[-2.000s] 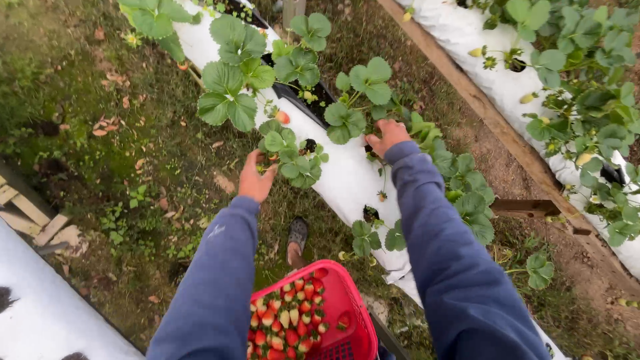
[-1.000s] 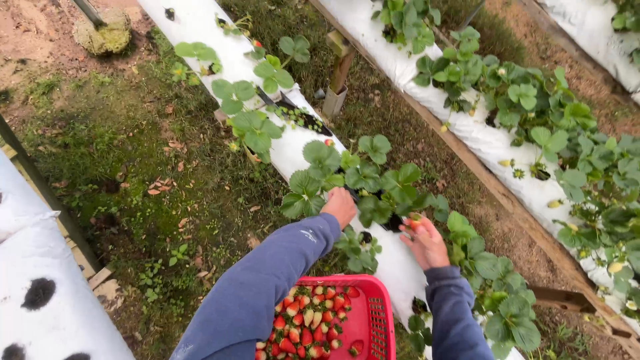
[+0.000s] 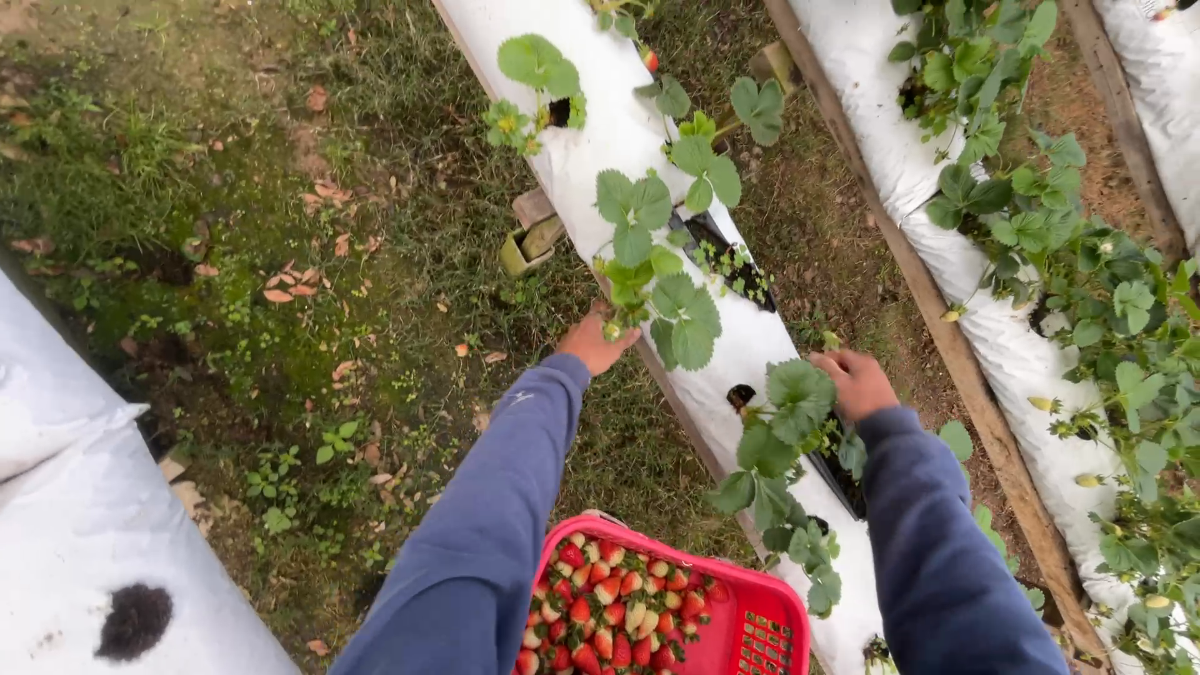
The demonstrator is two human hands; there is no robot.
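Note:
My left hand [image 3: 597,343] reaches under the leaves of a strawberry plant [image 3: 647,281] at the near edge of a raised bed covered in white plastic film [image 3: 722,356]; leaves hide part of its fingers. My right hand [image 3: 853,382] is at the bed's far side, beside another strawberry plant [image 3: 778,422], its fingers bent by a small greenish tip; whether it grips anything is unclear. Below, between my forearms, a red plastic basket [image 3: 773,600] holds many red and pale strawberries [image 3: 609,614]. A reddish strawberry [image 3: 649,60] hangs by the bed's upper end.
To the right runs another white-covered bed [image 3: 975,309] with dense strawberry plants and a wooden rail [image 3: 919,281]. A white-covered bed [image 3: 84,506] with a dark planting hole [image 3: 135,621] stands at lower left. Grass and dry leaves [image 3: 292,284] cover the ground between.
Both hands have moved to other spots along the bed and are farther apart than one second ago. The reddish strawberry seen at my right hand then is not visible there now. The view has shifted.

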